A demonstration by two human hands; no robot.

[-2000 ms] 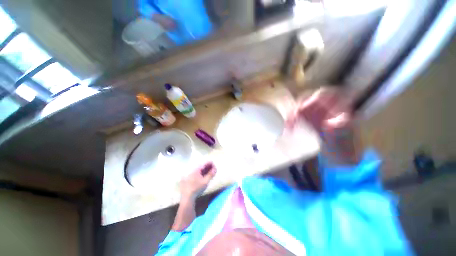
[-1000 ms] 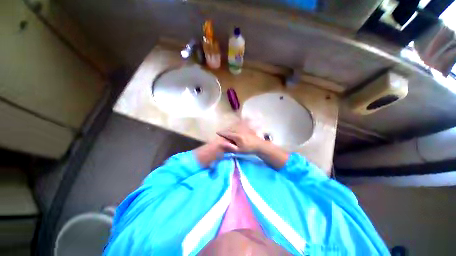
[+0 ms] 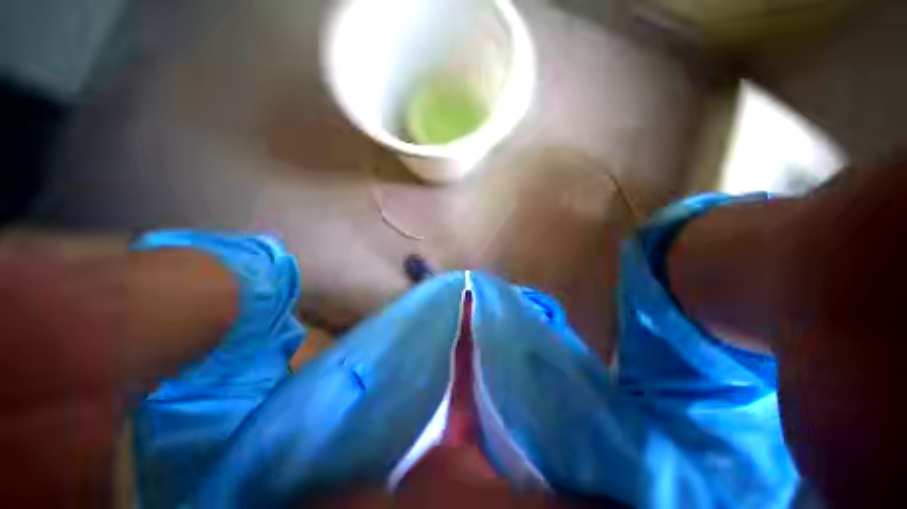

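Observation:
My left hand (image 3: 60, 368) is a large reddish blur very close to the camera at the left edge. My right hand (image 3: 845, 348) is a dark reddish blur at the right edge. Both forearms are raised out of the cuffs of the light blue jacket (image 3: 328, 398). The fingers cannot be made out, and whether either hand holds something cannot be told. The jacket has white front edging over a pink-red shirt (image 3: 460, 398).
A large round white bucket (image 3: 448, 164) stands on the brownish-grey floor (image 3: 328, 214) ahead, with a green item (image 3: 448, 109) inside. A small dark thing (image 3: 416, 266) shows just past the jacket. A bright white patch (image 3: 781, 144) is at the upper right.
The counter, basins and bottles have left the view; floor and bucket are now ahead. My hands have parted from in front of my jacket and risen to both sides, close to the camera.

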